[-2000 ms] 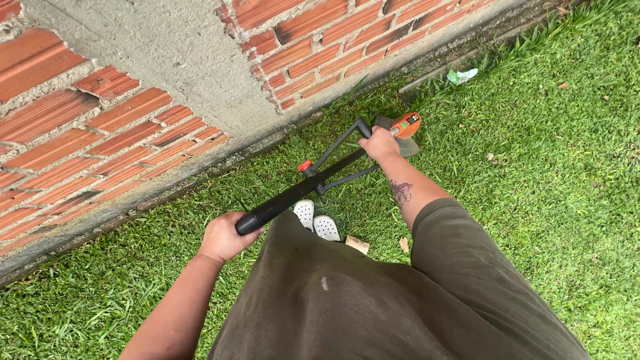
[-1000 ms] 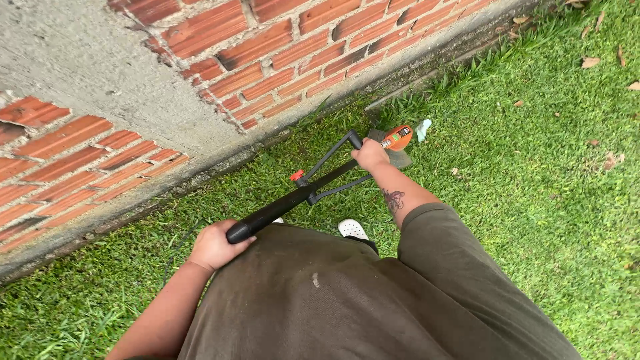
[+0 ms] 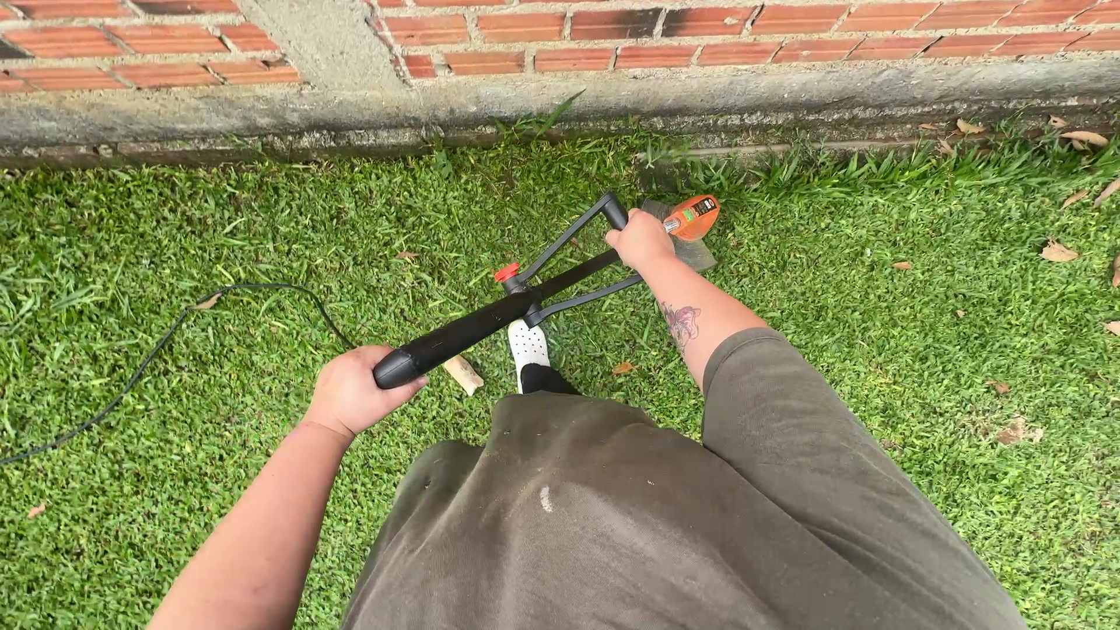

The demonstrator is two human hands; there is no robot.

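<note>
An electric string trimmer (image 3: 472,337) with a black shaft slants across my front, its orange head (image 3: 696,218) low over the grass near the wall. My left hand (image 3: 354,391) is closed round the rear end of its thick black handle. On the front loop handle (image 3: 570,238) lies my right hand (image 3: 643,239), closed round the crossbar. A red knob (image 3: 507,272) sits where the loop joins the shaft. Behind the orange head part of a dark guard (image 3: 694,254) shows; the cutting line cannot be seen.
A brick wall (image 3: 486,61) with a concrete base runs along the top. A black cable (image 3: 140,372) curves over the grass at left. Below the shaft are a pale wood-like piece (image 3: 464,374) and my white perforated clog (image 3: 528,346). Dry leaves (image 3: 1059,252) lie at right.
The view has turned, so the wall now runs nearly level across the top. The cable at left has come into sight. Both hands keep their hold on the trimmer.
</note>
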